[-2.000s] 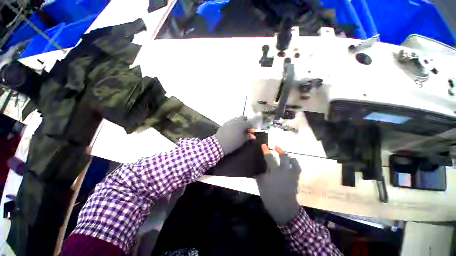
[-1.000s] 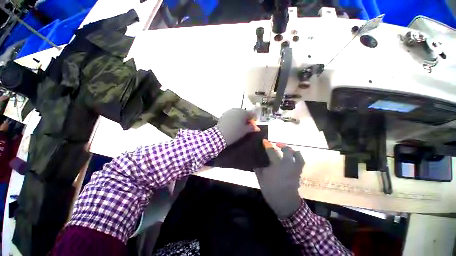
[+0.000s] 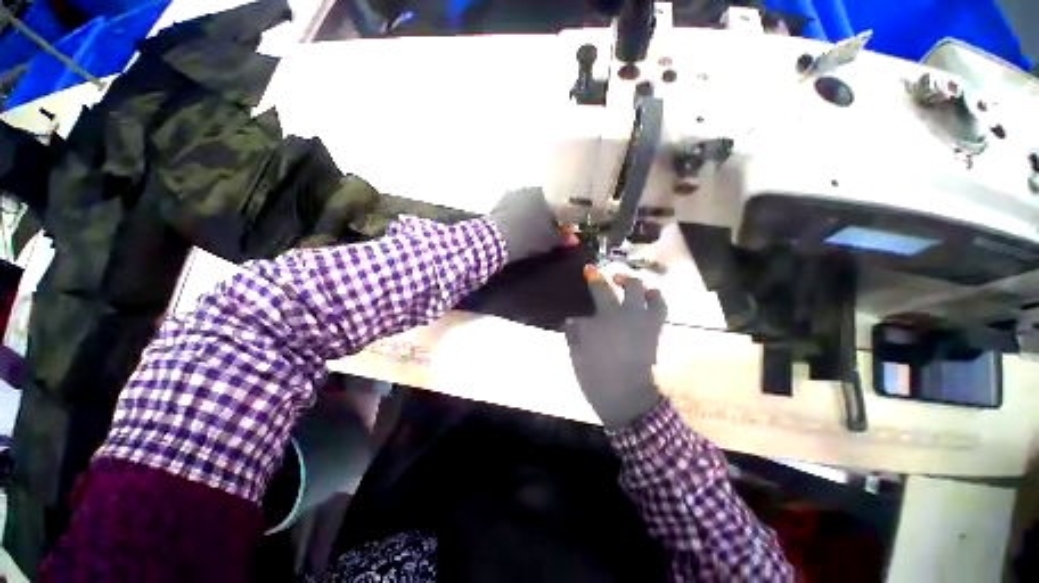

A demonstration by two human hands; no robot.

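A plain dark fabric piece (image 3: pixel 533 285) lies on the white machine table, its far edge close to the presser foot (image 3: pixel 610 253). My left hand (image 3: pixel 531 224), in a grey glove with bare fingertips, presses on its upper edge just left of the presser foot. My right hand (image 3: pixel 619 342), gloved alike, has its fingertips at the piece's right edge, just below the foot. A camouflage strip (image 3: pixel 393 207) runs left from behind my left hand. The needle itself is too blurred to tell.
The sewing machine head (image 3: pixel 889 148) with its lit display is at right. Dark and camouflage pieces (image 3: pixel 792 296) hang below it, beside narrow snips (image 3: pixel 853 393) and a dark rectangle with a pale rim (image 3: pixel 940 372). Bundled pieces (image 3: pixel 86 308) cover the left side. Blue crates (image 3: pixel 97 51) stand behind.
Both hands and the dark piece have moved up, closer to the presser foot. The view has shifted somewhat, and the left forearm reaches further forward.
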